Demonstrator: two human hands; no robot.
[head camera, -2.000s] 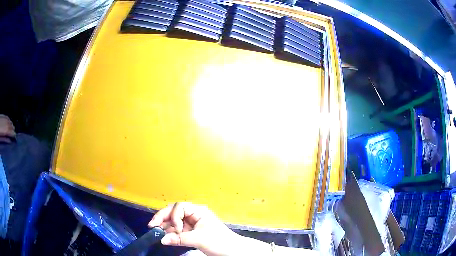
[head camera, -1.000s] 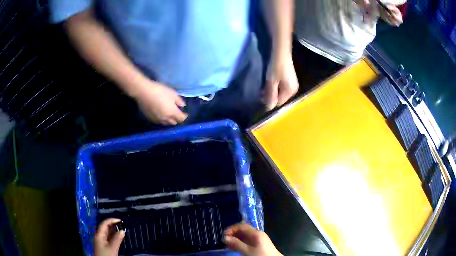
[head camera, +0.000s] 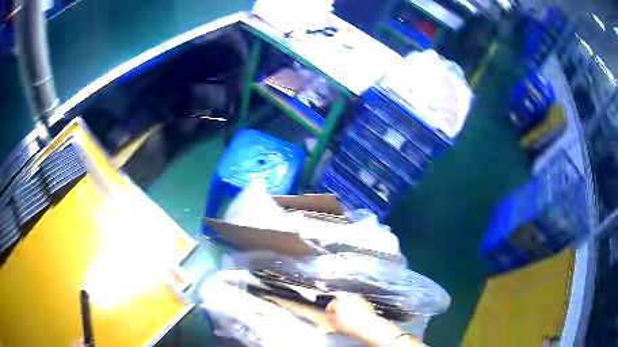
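My right hand (head camera: 356, 318) reaches in from the bottom edge, over the clear plastic film (head camera: 406, 288) and brown cardboard strips (head camera: 288, 290) in front of the open carton (head camera: 264, 237). Its fingers are bent at the strips; blur hides whether they grip anything. A black bar (head camera: 85, 315) shows upright in the picture at lower left, over the yellow tray (head camera: 40, 291). Its lower end meets the bottom edge, and I cannot make out my left hand there. More black bars (head camera: 47, 179) lie in close rows at the tray's far left side.
A blue bin (head camera: 261, 159) stands behind the carton. Stacked blue crates (head camera: 386, 146) carry a milky plastic bundle (head camera: 437, 88). A white-topped bench (head camera: 332, 51) with a green frame is behind. More blue crates (head camera: 535, 210) and a yellow panel (head camera: 522, 305) are on the right.
The view has swung right, from the blue crate and the person in blue to the carton and film. My right hand has moved from the crate to the cardboard strips.
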